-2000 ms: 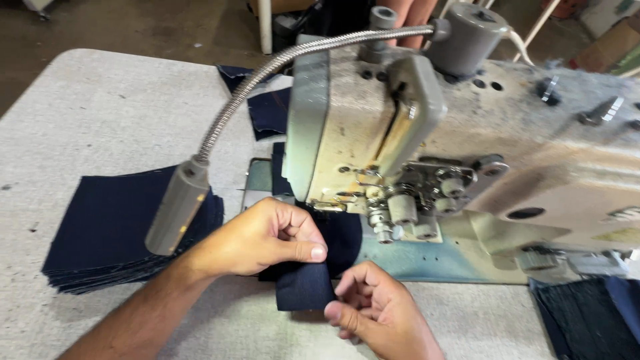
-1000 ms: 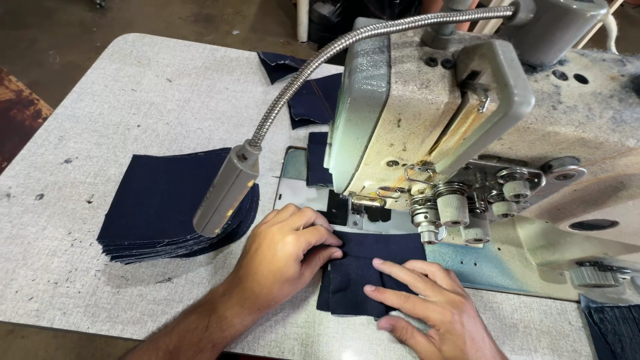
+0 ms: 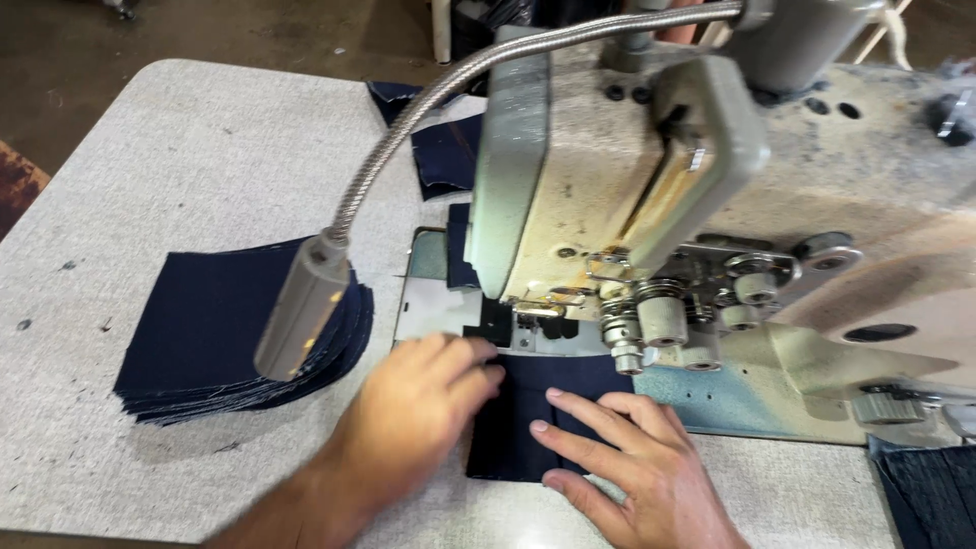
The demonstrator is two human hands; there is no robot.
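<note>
A dark navy fabric piece [image 3: 518, 427] lies flat in front of the needle area of an industrial sewing machine [image 3: 595, 175]. My right hand [image 3: 633, 457] rests on the fabric's right part with its fingers spread. At the fabric's upper left edge is my left hand [image 3: 419, 404], blurred, its fingers curled; whether it pinches the cloth cannot be told. The presser foot [image 3: 526, 324] stands just beyond the fabric's far edge. Another navy piece [image 3: 460, 248] lies behind the needle area, partly hidden by the machine head.
A stack of navy fabric pieces [image 3: 206, 320] lies on the left of the table [image 3: 229, 168], partly under a lamp [image 3: 301, 305] on a flexible metal neck. More navy pieces [image 3: 450, 156] lie behind the machine head. Dark fabric [image 3: 930, 488] sits at the lower right.
Two seconds ago both hands held a folded part of the fabric; now the fabric lies flat with my right hand spread on it. The view has shifted.
</note>
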